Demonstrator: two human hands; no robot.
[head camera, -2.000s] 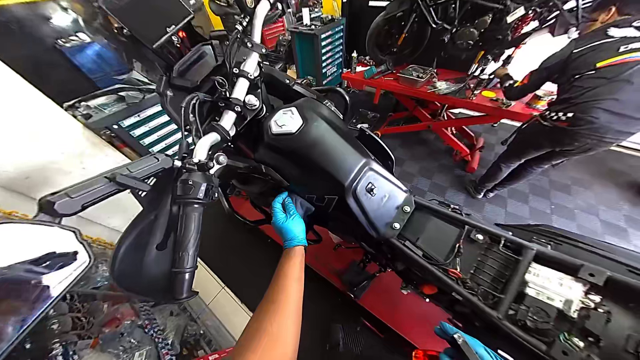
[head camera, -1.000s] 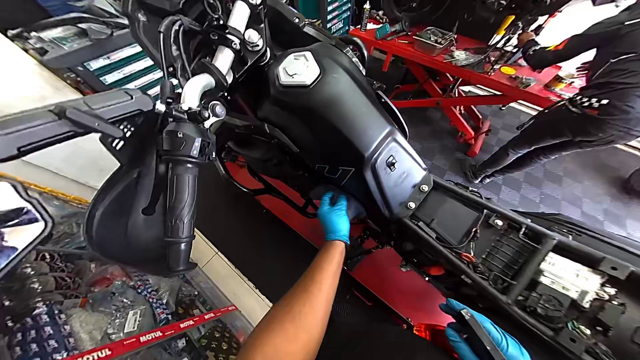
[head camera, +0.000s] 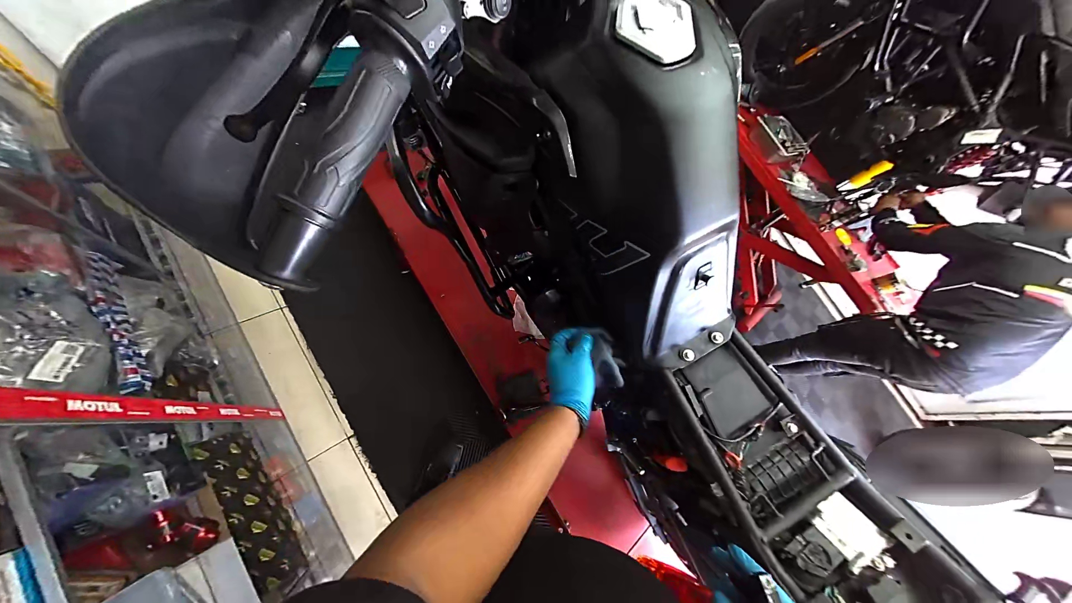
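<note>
My left hand (head camera: 572, 377), in a blue glove, is closed on a dark, crumpled piece that looks like a cloth (head camera: 606, 362). It is beside the lower rear side of the black motorcycle fuel tank (head camera: 662, 126), near the frame. My right hand (head camera: 744, 573), also gloved in blue, shows only in part at the bottom edge, beside the bare rear subframe (head camera: 775, 402); its fingers and anything in them are mostly hidden. The handlebar grip (head camera: 343, 151) and black hand guard (head camera: 159, 142) stand at the upper left.
A red lift platform (head camera: 452, 293) lies under the motorcycle. At left is a shelf with a red strip (head camera: 126, 409) and bagged parts. On the right, a person (head camera: 963, 293) in dark clothes works at a red lift table (head camera: 804, 251) under another motorcycle. A red lamp (head camera: 674, 578) lies low.
The view has moved closer to the tank. My left hand has moved rearward along the tank's lower side. My right hand, which held a dark, long object, is now largely out of sight.
</note>
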